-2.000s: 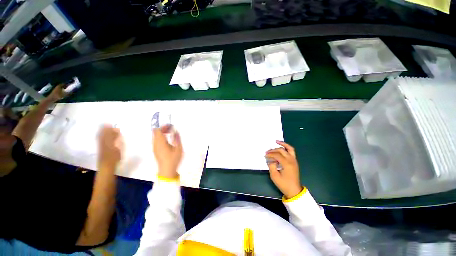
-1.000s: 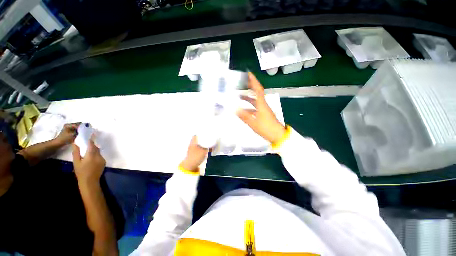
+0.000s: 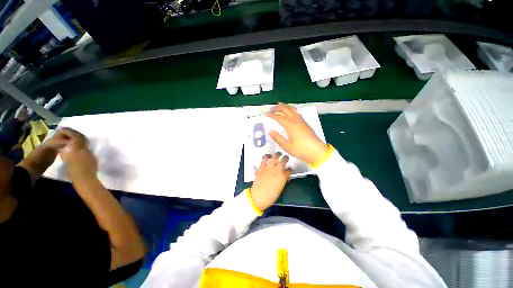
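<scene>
A white blister tray (image 3: 312, 121) lies on the bench in front of me, partly covered by my hands. A white device (image 3: 259, 135) with a grey-blue oval panel sits at the tray's left side. My left hand (image 3: 271, 179) is over the tray's near part, fingers bent and touching it. My right hand (image 3: 297, 135) reaches over the tray from the right, fingers apart, its fingertips beside the device. Whether either hand grips anything under the fingers is hidden.
A stack of nested trays (image 3: 478, 129) stands at right. Filled trays (image 3: 341, 61) stand in a row on the far green belt. A white bench covering (image 3: 163, 149) lies at left, with a coworker's blurred hands (image 3: 76, 152) over it. Shiny bagged items show low right.
The blurred white items in my hands are down, and a device now lies in the tray. My left hand has moved right onto the tray. The coworker's hands have moved left.
</scene>
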